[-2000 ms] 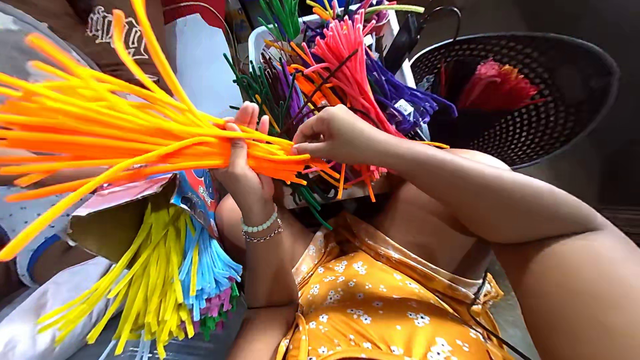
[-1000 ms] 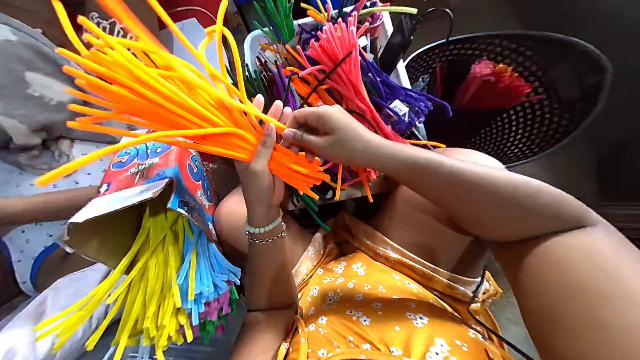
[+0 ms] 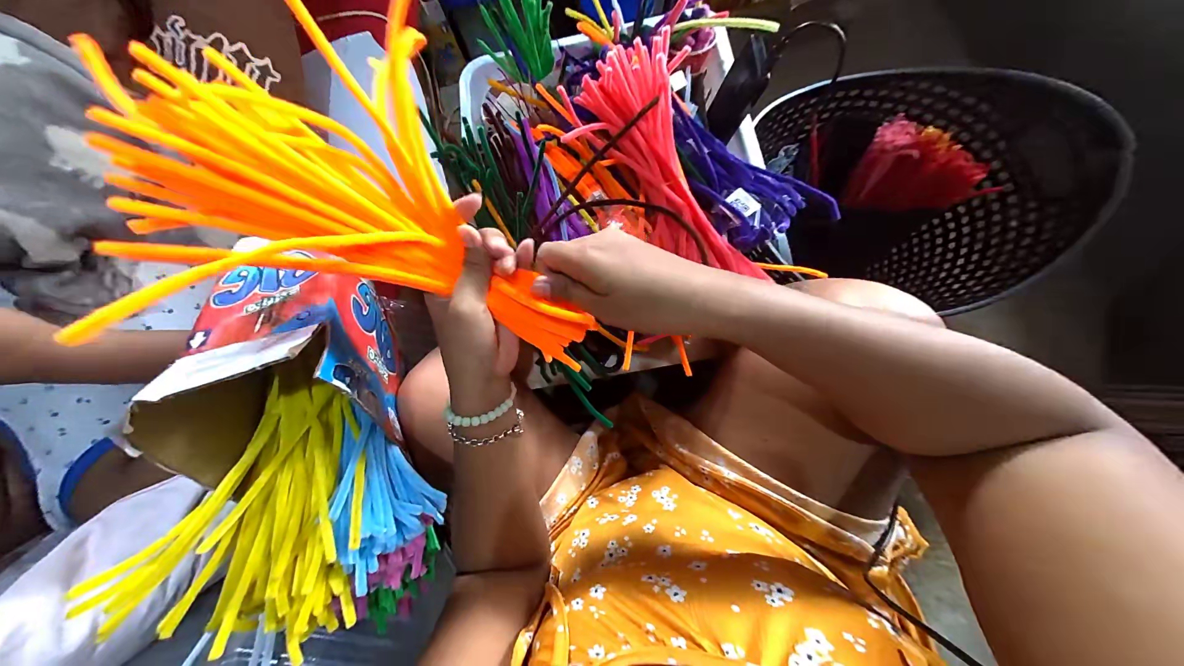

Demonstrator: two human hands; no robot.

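A thick bundle of orange pipe cleaners (image 3: pixel 305 194) fans out to the upper left, its gathered end pointing lower right. My left hand (image 3: pixel 476 296) is wrapped round the bundle near that end, with a bead bracelet and a chain at the wrist. Touching the bundle just beside it is my right hand (image 3: pixel 601 277), thumb and fingers pinched at the gathered end; whether it grips one strand or several is hidden. Behind the hands, pink pipe cleaners (image 3: pixel 647 129) and purple pipe cleaners (image 3: pixel 740 176) lie in a white plastic basket (image 3: pixel 476 88).
At the lower left an open cardboard box (image 3: pixel 277 305) holds yellow pipe cleaners (image 3: pixel 287 499) and light blue pipe cleaners (image 3: pixel 379 490). A dark perforated basket (image 3: pixel 1017 213) with a red bundle (image 3: pixel 916 166) stands at the right. Another person's forearm (image 3: pixel 92 350) shows at the left edge.
The bundle's fanned end has swung upward from its lower, flatter position two seconds ago. Both hands have stayed together at its gathered end, and my right hand's fingers have shifted slightly.
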